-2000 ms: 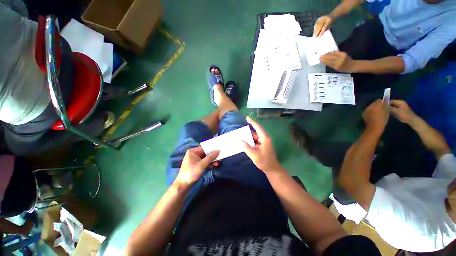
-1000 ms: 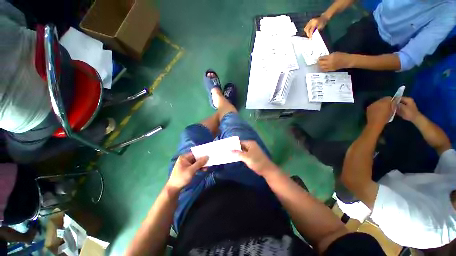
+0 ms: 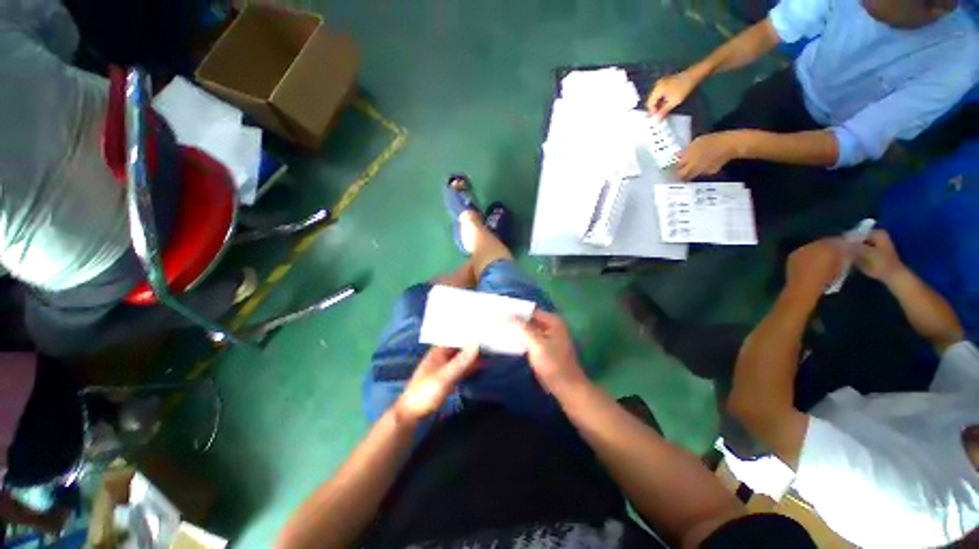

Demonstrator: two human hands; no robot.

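A folded leaflet (image 3: 472, 317), a blank white rectangle, is held over my lap. My left hand (image 3: 435, 380) grips its lower edge, with the thumb near the middle. My right hand (image 3: 548, 345) grips its right end. The fingers behind the paper are hidden. On the low black crate table, an unfolded leaflet stack (image 3: 705, 213) with dark print lies at the near right. A folded leaflet pile (image 3: 597, 94) lies at the far end. A narrow white bundle (image 3: 605, 211) lies mid-table on a pale board (image 3: 558, 228).
A person in light blue (image 3: 859, 97) handles a printed leaflet at the table. A person in white (image 3: 880, 461) holds a small white paper at the right. A red chair (image 3: 204, 220) and an open cardboard box (image 3: 285, 75) stand at the left.
The leaflet in my hands has tilted the other way and risen slightly in view. My left hand has moved inward along its lower edge. The light-blue-shirted person's leaflet is now a narrower strip.
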